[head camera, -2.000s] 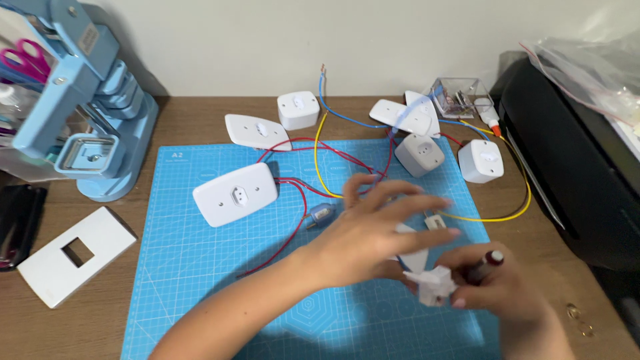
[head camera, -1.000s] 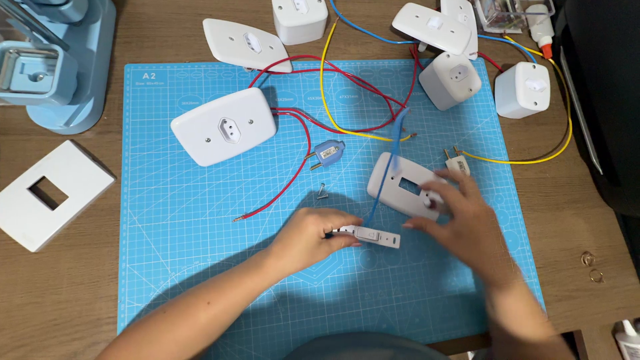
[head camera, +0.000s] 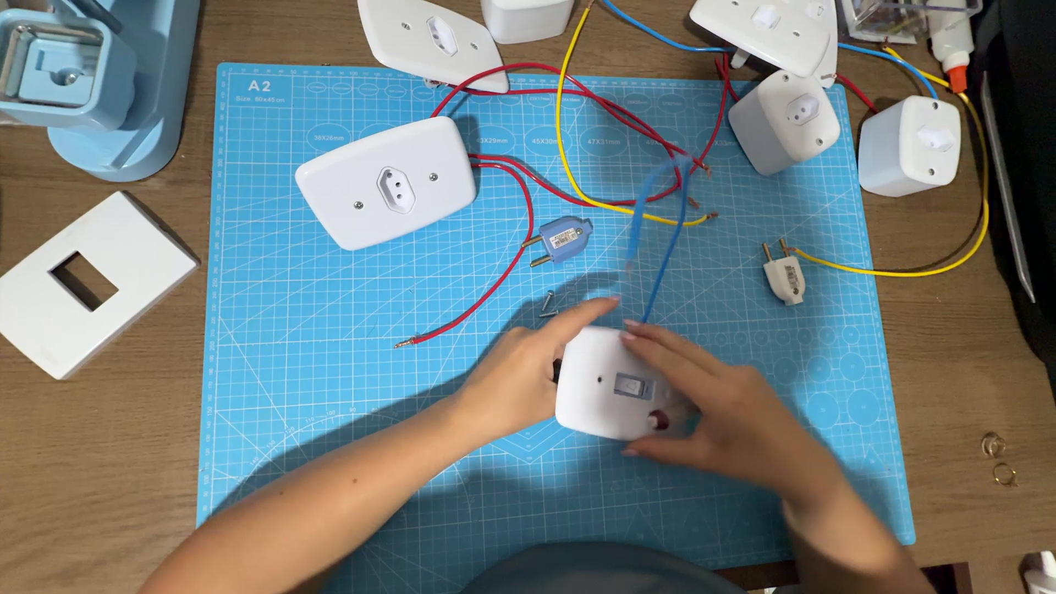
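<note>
My left hand (head camera: 516, 375) grips the left edge of a white wall-switch cover plate (head camera: 590, 404), with something dark just visible behind that edge. A grey rocker switch (head camera: 633, 386) shows in the plate's window. From the right, my right hand (head camera: 726, 404) holds the plate's top and bottom edges, and a dark red tool end (head camera: 657, 420) shows beside its palm. A blue wire (head camera: 665, 264) rises from behind the plate, partly blurred. Small screws (head camera: 548, 304) lie near my left fingertips. Above them is a blue two-pin plug (head camera: 565, 240).
On the blue cutting mat (head camera: 330, 379) sit a white socket plate (head camera: 388, 183), red wires (head camera: 528, 210) and a white plug (head camera: 784, 279). White socket boxes (head camera: 784, 124) stand upper right. A rectangular white plate (head camera: 91, 285) lies left, near a light blue device (head camera: 124, 91). Rings (head camera: 1004, 473) lie right.
The cover plate, lying on the mat a second ago, is now in both hands, over the switch piece my left hand held. My right hand has moved left. The view has tilted down since the oldest frame.
</note>
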